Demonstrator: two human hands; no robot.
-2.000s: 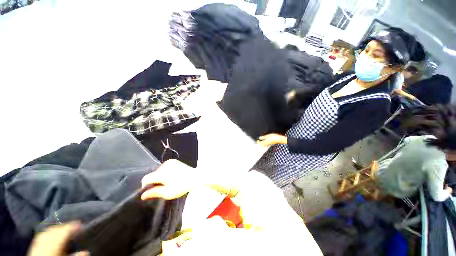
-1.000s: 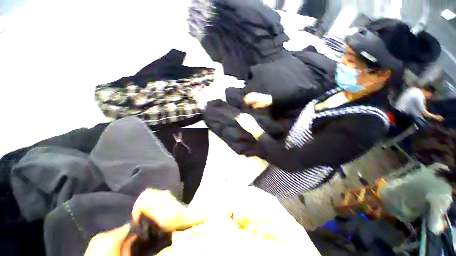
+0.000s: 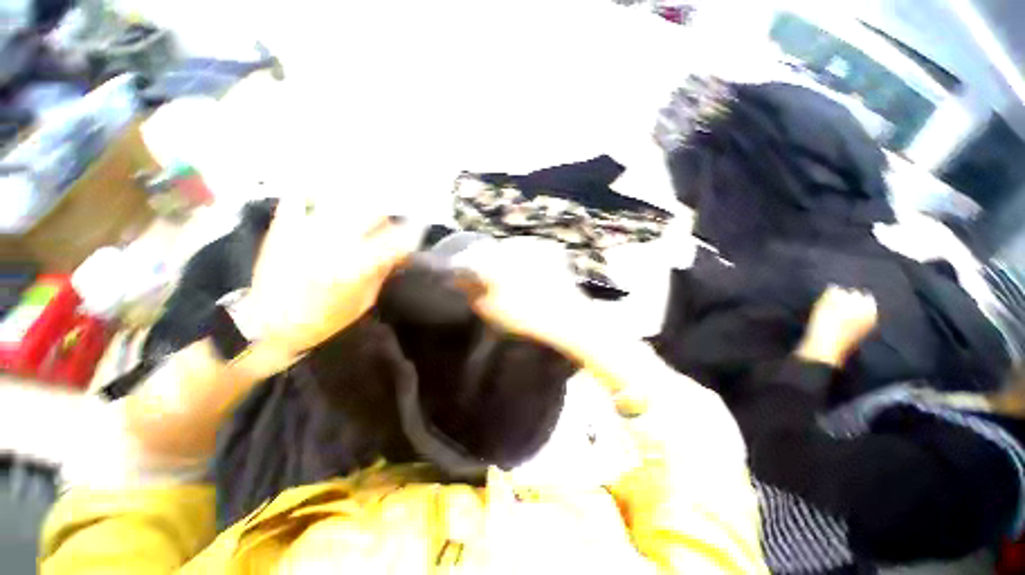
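Observation:
The dark grey garment (image 3: 304, 416) hangs in front of my yellow jacket, raised at its top between my hands. A pale, curved edge or cord runs down its middle; blur hides which. My left hand (image 3: 320, 275) grips the cloth at its upper left. My right hand (image 3: 511, 286) grips it a short way to the right. The fingertips of both hands are blurred. The cloth between the hands is bunched and dark.
A black and cream plaid garment (image 3: 562, 222) lies beyond my hands. Black garments (image 3: 787, 157) are piled at right, with a coworker's hand (image 3: 838, 326) on them. A red tray (image 3: 62, 337) and a brown cardboard box (image 3: 96, 202) are at left.
The view has turned left, bringing the red tray and box into sight. My hands have risen and moved apart, lifting the garment in front of me. The coworker's hand has shifted on the black cloth.

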